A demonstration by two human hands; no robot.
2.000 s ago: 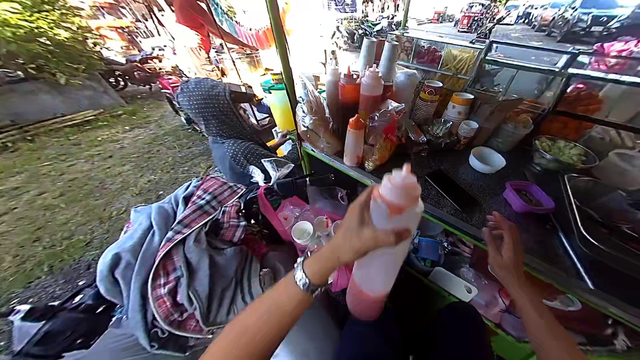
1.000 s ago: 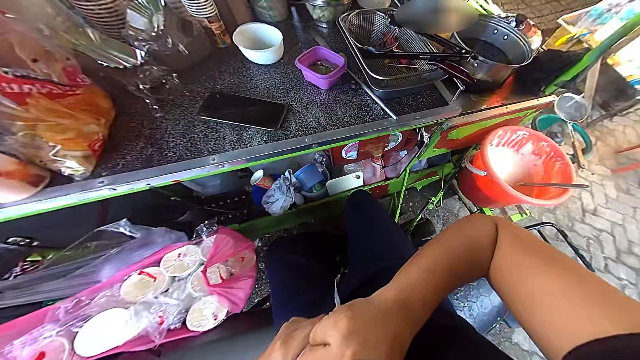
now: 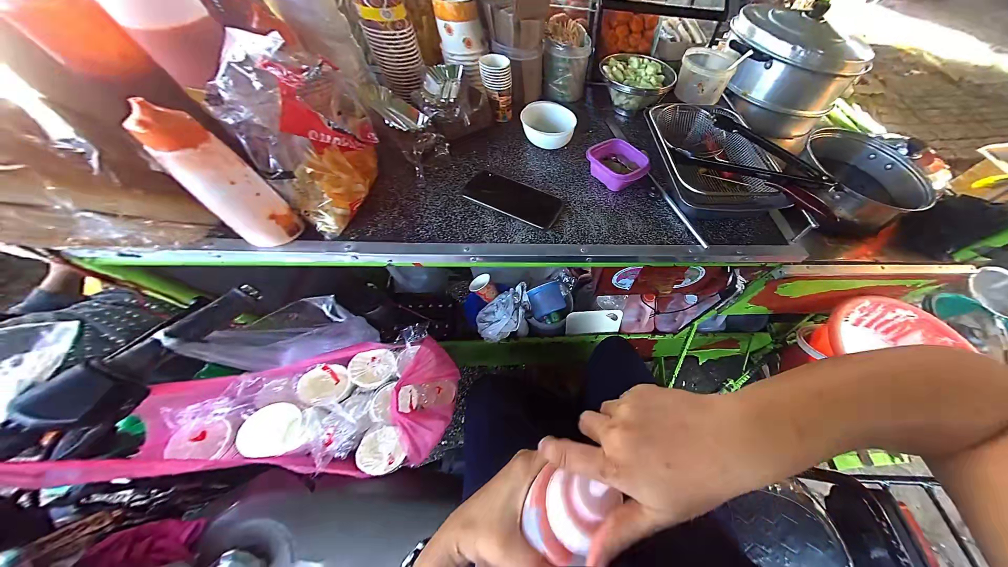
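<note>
My left hand [image 3: 492,516] is wrapped around a squeeze bottle with a pinkish top [image 3: 579,508], held low over my lap. My right hand [image 3: 661,457] grips the bottle's top from the right side, its fingers touching the left hand. Most of the bottle's body is hidden beneath my hands. Beyond them, on the speckled black counter, lie a black smartphone [image 3: 513,198], a white bowl [image 3: 549,126] and a purple plastic container [image 3: 618,164]. Another squeeze bottle with an orange cap [image 3: 216,177] stands at the counter's left, beside a plastic snack bag [image 3: 315,150].
A pink bag of lidded cups [image 3: 425,402] lies at left below the counter's metal edge [image 3: 441,253]. A wire basket [image 3: 709,150], a pot [image 3: 870,177] and a steamer [image 3: 795,67] stand at right. A red bucket [image 3: 890,327] is beside my right forearm.
The view has turned far toward the counter. Two seconds ago my left hand held the bottle raised and my right hand was apart, open; now both hands are together on it.
</note>
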